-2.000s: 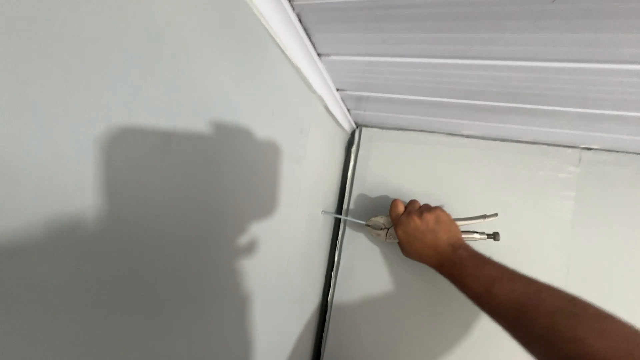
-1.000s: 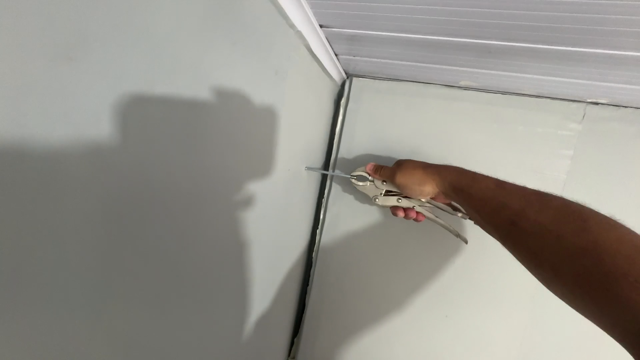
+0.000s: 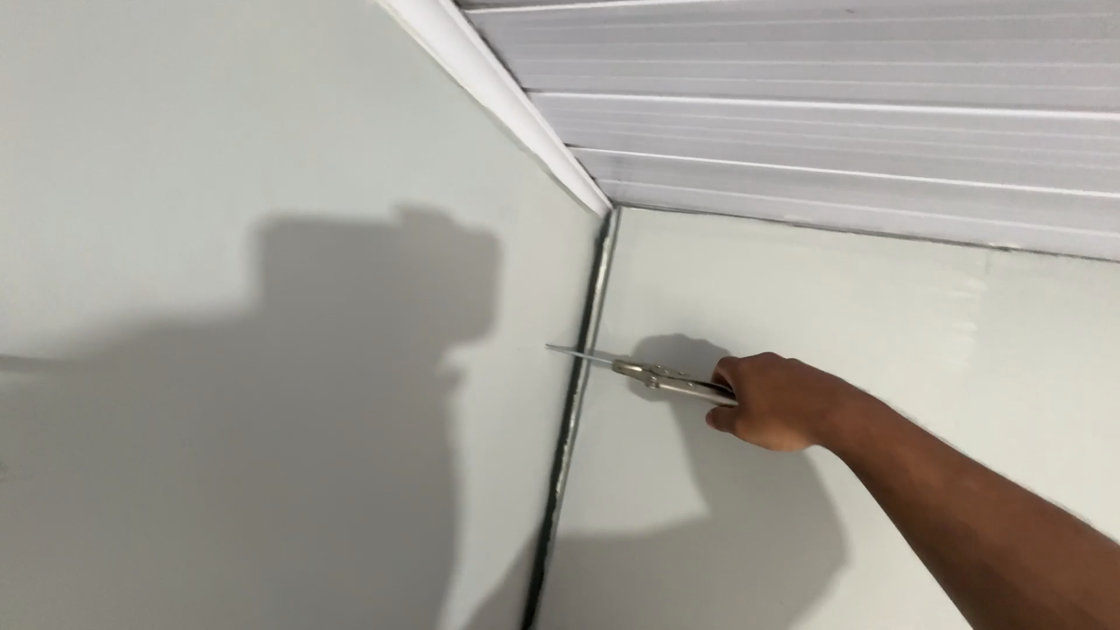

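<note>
My right hand (image 3: 774, 402) is closed around the handles of metal locking pliers (image 3: 674, 382), right of the wall corner. A thin, flat metal strip or blade (image 3: 573, 351) sticks out of the jaws to the left. It crosses in front of the dark vertical gap (image 3: 569, 420) in the corner, and its tip lies over the left wall; whether it touches the wall I cannot tell. A metal edge shows along the gap. My left hand is not in view.
A pale wall (image 3: 175, 131) stands at the left and another (image 3: 875, 306) at the right. Above are white ceiling panels (image 3: 787, 79), with a white trim strip (image 3: 516, 118) along the left wall's top. Shadows fall across both walls.
My right hand has shifted back along the pliers and now grips the ends of the handles, which spread out beyond my hand in the earlier frames.
</note>
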